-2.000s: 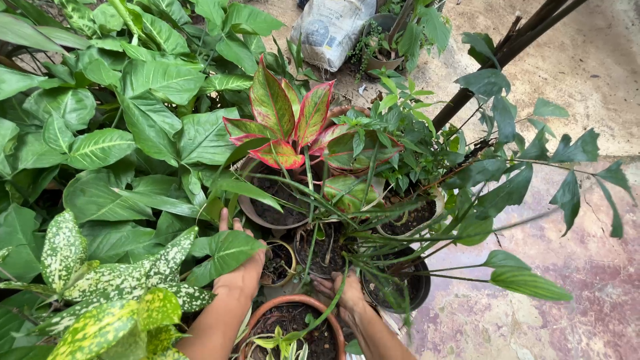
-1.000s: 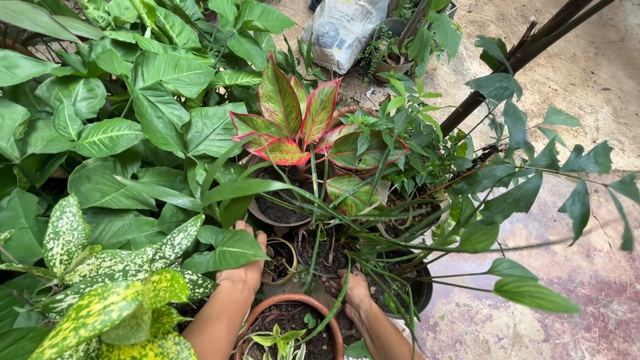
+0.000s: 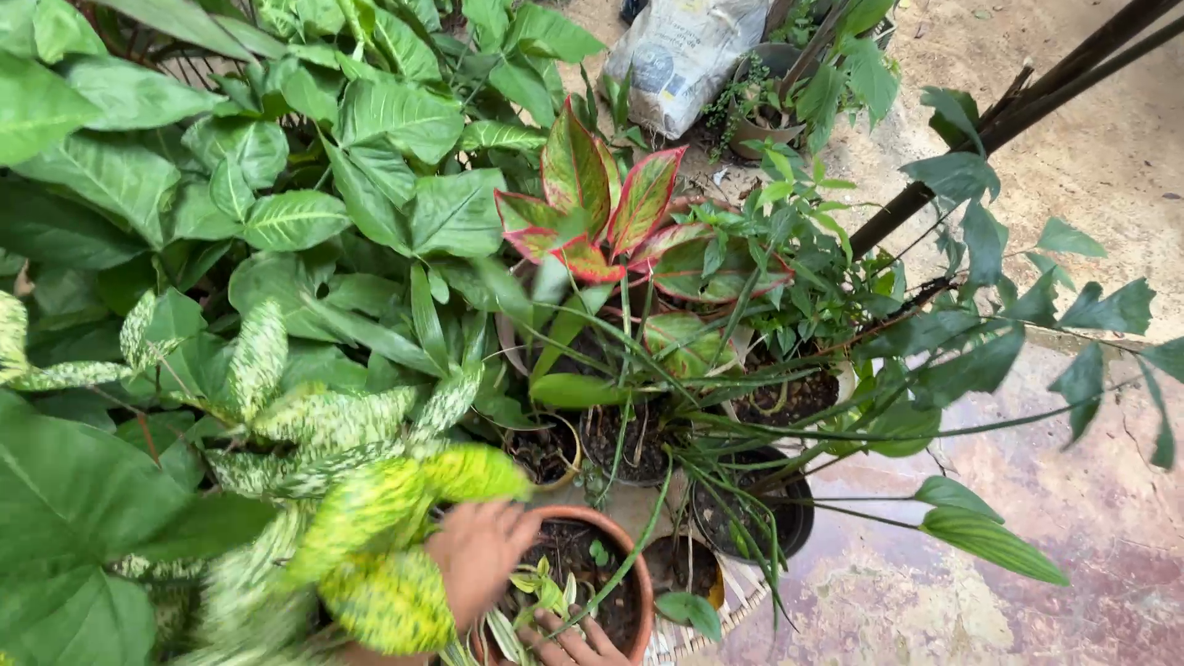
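My left hand [image 3: 483, 560], blurred, is at the left rim of a terracotta-coloured pot [image 3: 632, 564], among yellow-green speckled leaves [image 3: 388, 592]. My right hand [image 3: 573, 643] lies low over the same pot, fingers spread beside a small variegated plant [image 3: 546, 592]. Whether either hand grips anything cannot be told. Dark soil shows in the pot. Just beyond it stand a small pot with a yellowish rim [image 3: 575, 462] and a black pot [image 3: 800, 527]. A red-edged aglaonema [image 3: 601, 208] grows farther back.
Dense arrowhead-shaped leaves [image 3: 388, 120] fill the left side. Long thin green stems [image 3: 832, 433] reach right over the pots. Dark poles [image 3: 1008, 120] slant at the upper right. A whitish sack [image 3: 684, 55] stands at the back. A small brown pot [image 3: 712, 564] sits beside the terracotta-coloured one.
Both hands have moved back from the pots beyond to the terracotta-coloured pot. The speckled leaves at the left have shifted and blurred.
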